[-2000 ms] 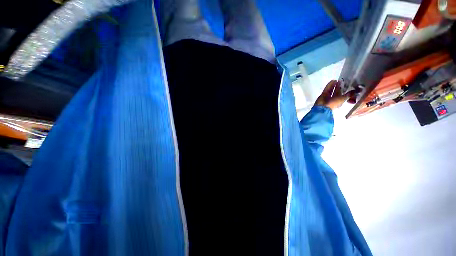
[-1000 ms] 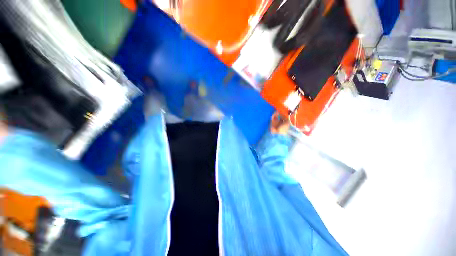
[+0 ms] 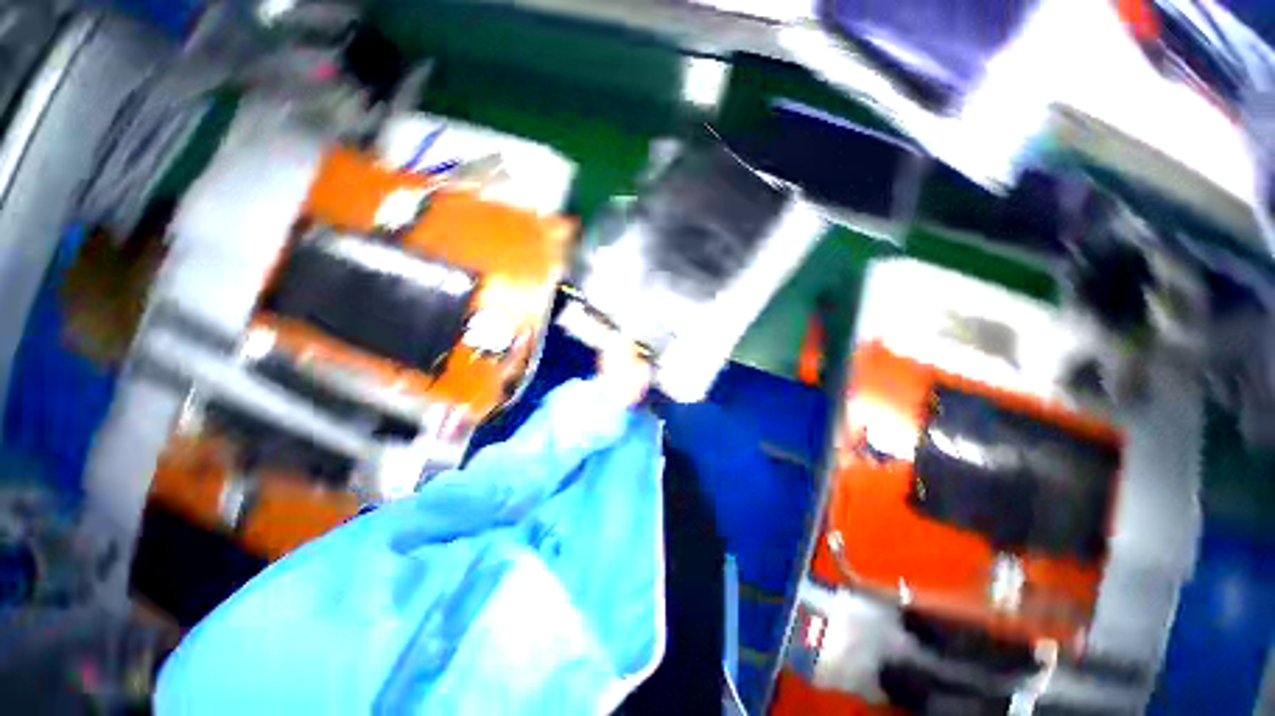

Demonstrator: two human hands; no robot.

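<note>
My left hand (image 3: 625,375), small and blurred, is at the near edge of a pale crinkled sheet (image 3: 685,367) on the green bench. Whether it grips anything cannot be told. A dark flat panel (image 3: 713,210) lies on the sheet. My right hand is not in view. At left, a black panel (image 3: 371,301) lies on an orange fixture plate (image 3: 524,252). At right, another black panel (image 3: 1028,476) lies on an orange-red fixture plate (image 3: 874,518).
The green bench (image 3: 615,84) runs across behind the machines. A dark flat item (image 3: 839,161) lies behind the sheet. Blue floor (image 3: 762,455) shows between the two machines. More orange plate (image 3: 287,518) shows at lower left. A purple-grey surface (image 3: 930,42) is at the top.
The view has swung from the white table to two orange fixtures with the green bench between them. My left arm now reaches to the centre. My right hand has left the picture.
</note>
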